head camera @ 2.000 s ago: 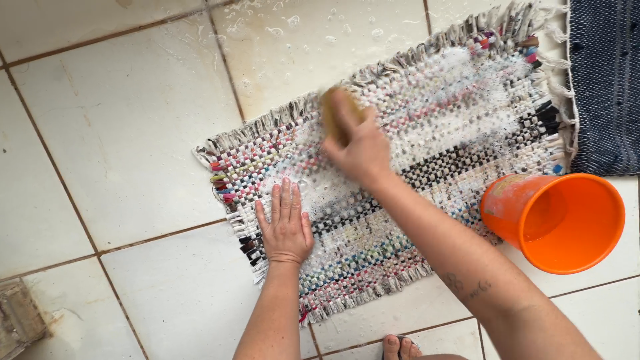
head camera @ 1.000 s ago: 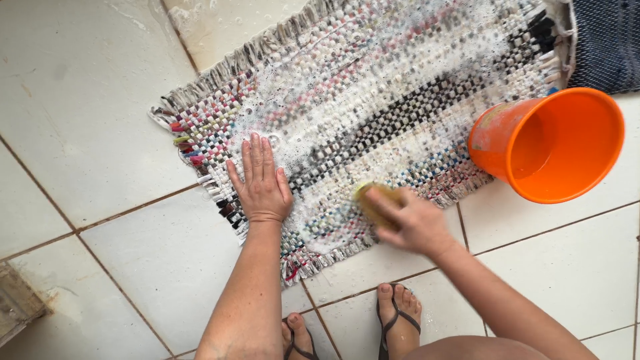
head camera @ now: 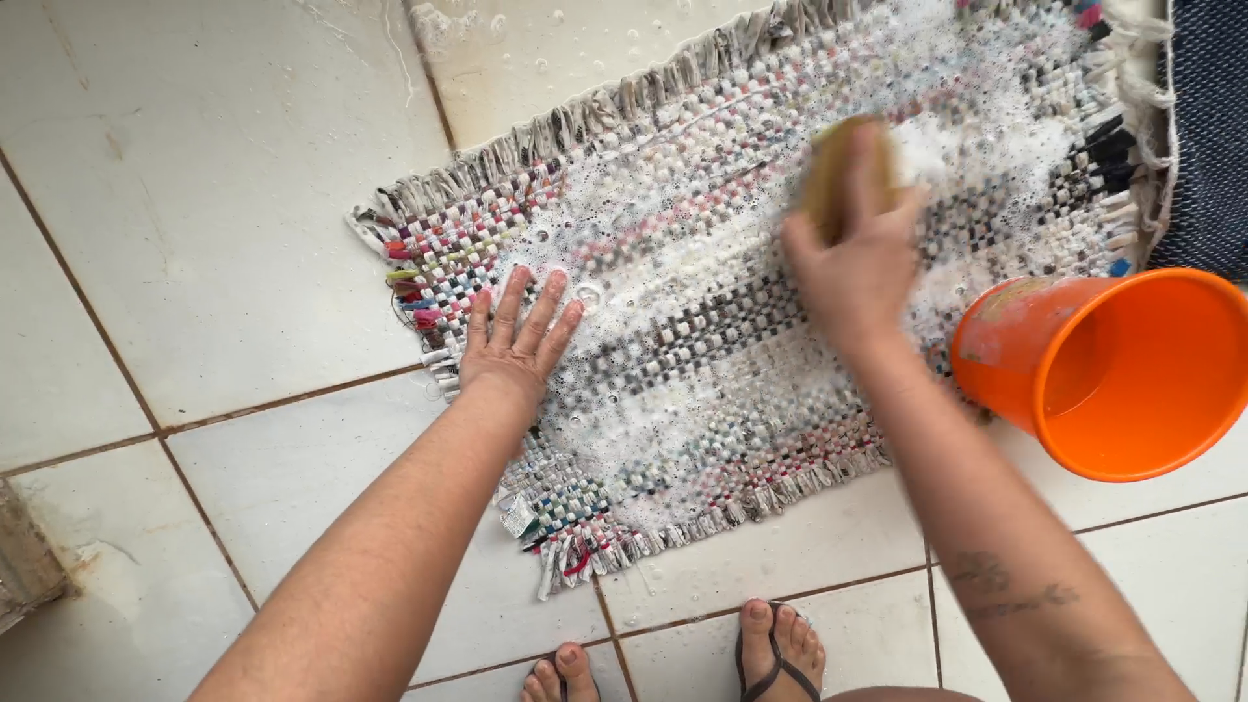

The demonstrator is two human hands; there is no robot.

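A fringed rag rug of woven multicolored strips [head camera: 702, 322] lies on the tiles, covered in white suds. My left hand [head camera: 515, 341] presses flat on its left end, fingers spread, holding nothing. Farther right, my right hand [head camera: 863, 258] grips a yellowish-brown scrubbing brush [head camera: 840, 175] against the foamy upper part of the rug; the hand and brush are blurred, and the bristles are hidden. An orange plastic bucket [head camera: 1014, 341] with liquid inside is just right of my right forearm, near the rug's lower right edge.
Dark blue woven fabric [head camera: 1209, 146] lies at the upper right, beside the rug's end. White floor tiles [head camera: 292, 487] with brown joints surround the rug, with suds and water above it. My feet in flip-flops [head camera: 780, 663] are at the bottom. A worn block-like object [head camera: 24, 556] sits at the left edge.
From the rug's lower edge one second ago, my right hand has moved with the brush to its upper right part. My left hand remains flat on the left end. The view has shifted.
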